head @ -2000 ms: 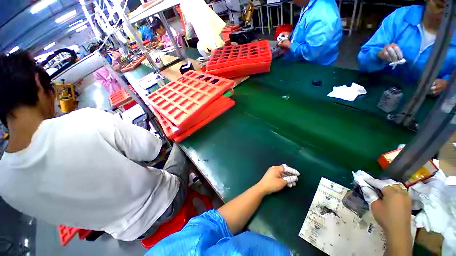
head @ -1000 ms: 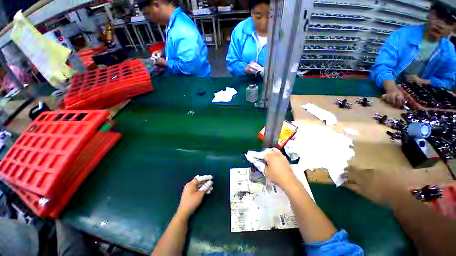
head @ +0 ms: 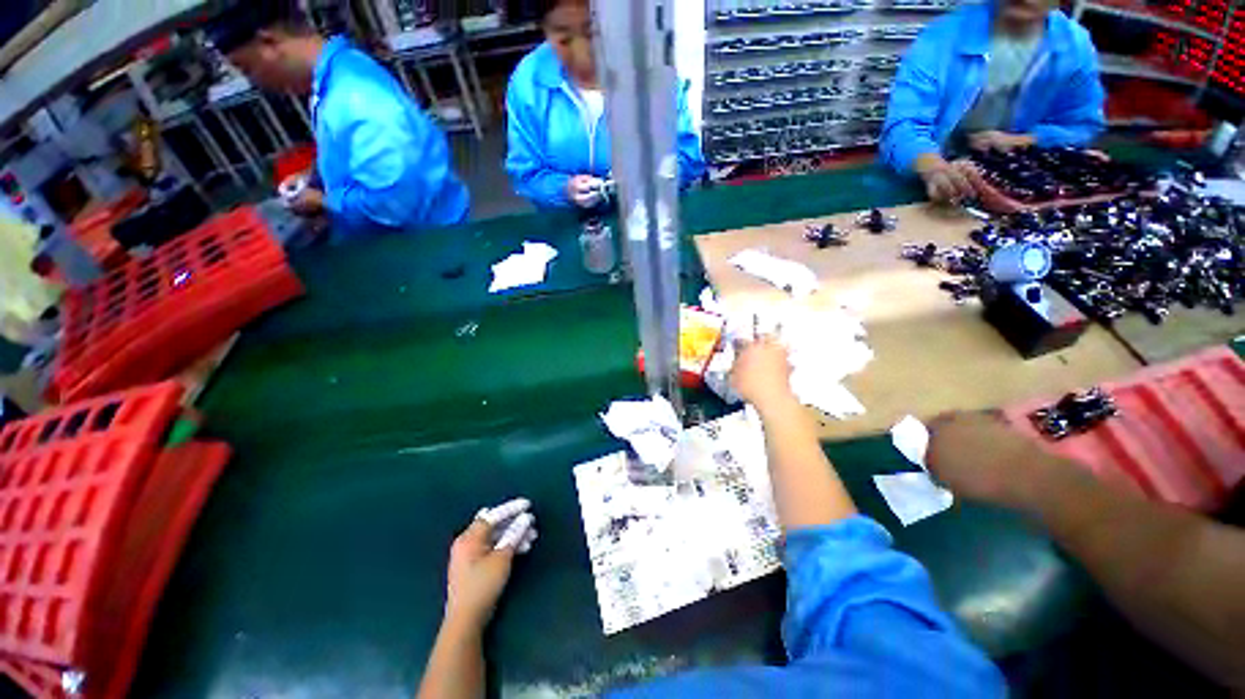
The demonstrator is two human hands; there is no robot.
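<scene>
My left hand [head: 489, 546] rests on the green mat, its fingers curled and several fingertips in white covers. Nothing clearly shows in it. My right hand [head: 765, 372] is at the near edge of a heap of white wipes [head: 819, 358], its fingertips hidden or blurred, so a grip cannot be told. A crumpled white cloth [head: 646, 429] lies over a greyish object at the top edge of the stained paper work mat [head: 669, 546], to the left of my right forearm.
A metal post [head: 645, 205] rises behind the cloth, beside an orange-red box [head: 699, 341]. Red trays [head: 82, 505] are stacked left. Another person's arm [head: 1051, 505] reaches in from the right near white cloths. Beyond are a pinkish-red tray [head: 1174, 437], a parts heap [head: 1161, 253] and three seated people.
The view has swung right. My right hand has left the white cloth near the post's foot and moved to the heap of wipes. My left hand stays curled on the mat.
</scene>
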